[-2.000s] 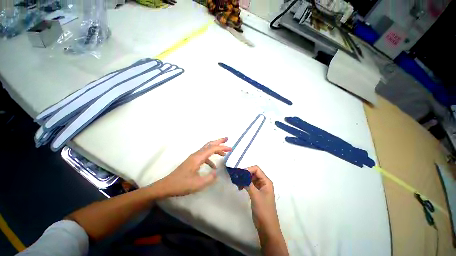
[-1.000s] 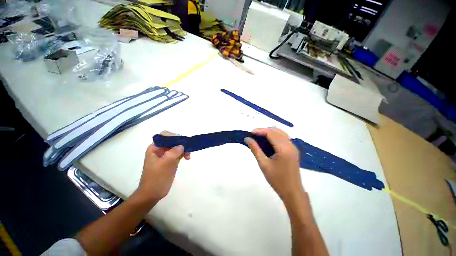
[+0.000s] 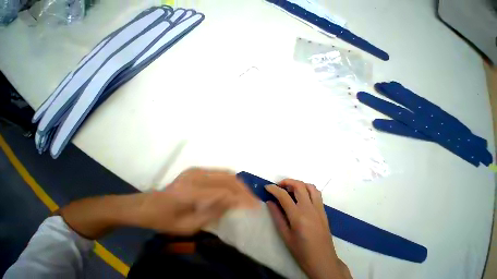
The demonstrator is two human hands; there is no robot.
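A navy strip (image 3: 376, 237) lies navy face up on the white cloth at the lower right, its left end near my left hand. A few pale specks show near that end. My right hand (image 3: 297, 210) rests on the strip with bent fingers. My left hand (image 3: 210, 199) is blurred beside the strip's left end; whether it holds anything cannot be told. Overlapping studded navy strips (image 3: 436, 122) lie at the right. A separate navy strip (image 3: 338, 31) lies diagonally at the top.
A fanned pile of white-backed strips (image 3: 109, 68) lies at the upper left. A clear plastic bag (image 3: 340, 62) with dark specks lies beyond the work. More clear plastic (image 3: 62, 11) is at the upper left corner. The cloth-covered table's edge (image 3: 111, 173) runs along the left.
The strip, held up between both hands a second ago, now lies on the cloth nearer me. My left hand has moved down and right. The view has tilted down.
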